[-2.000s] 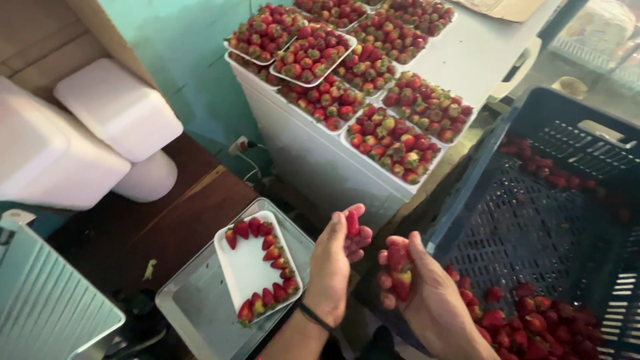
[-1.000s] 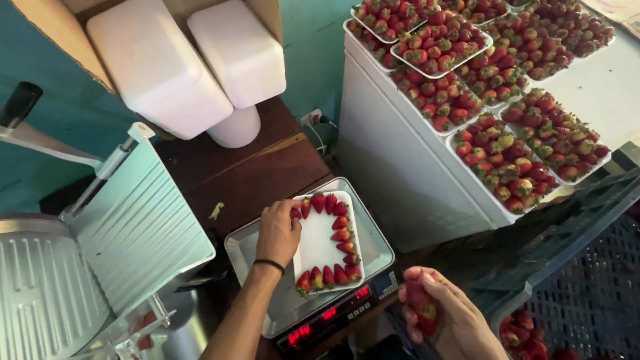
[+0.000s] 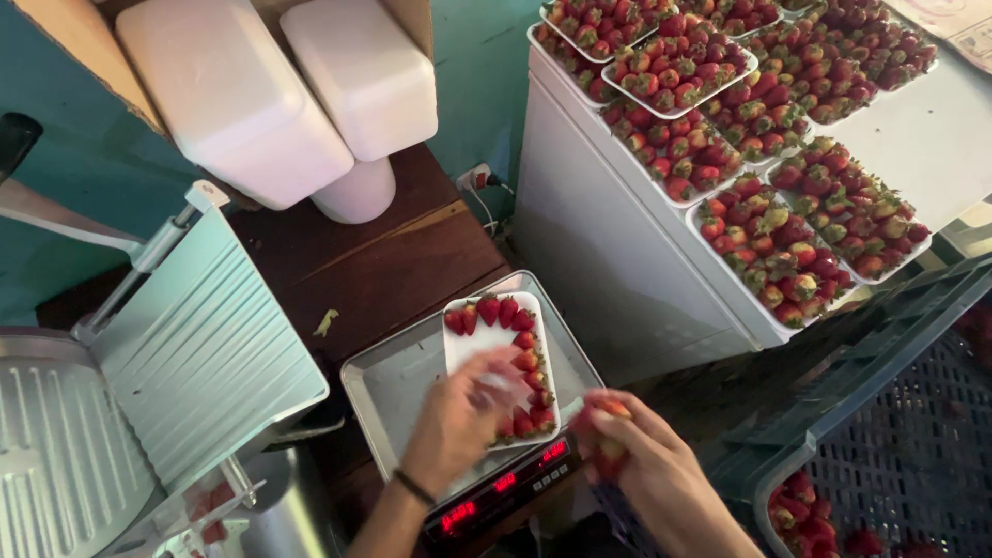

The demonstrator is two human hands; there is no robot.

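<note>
A white foam tray (image 3: 480,341) lies on the metal pan of a digital scale (image 3: 395,380), with strawberries (image 3: 525,361) lined along its top, right and bottom edges. Over the tray's lower left part is my left hand (image 3: 465,411), blurred, a dark band at its wrist; whether its fingers hold anything cannot be made out. My right hand (image 3: 635,442) is closed around strawberries (image 3: 611,446) just right of the scale's lit display (image 3: 504,482).
Filled strawberry trays (image 3: 767,256) crowd a white chest (image 3: 620,232) at upper right. A dark plastic crate (image 3: 907,418) with strawberries stands lower right. A meat slicer (image 3: 209,310) is at left; stacked foam trays (image 3: 232,101) sit in a cardboard box behind.
My left hand has moved from the tray's upper left corner to over its lower part since one second ago. More strawberries line the tray's top edge than two seconds ago. The view has swung left.
</note>
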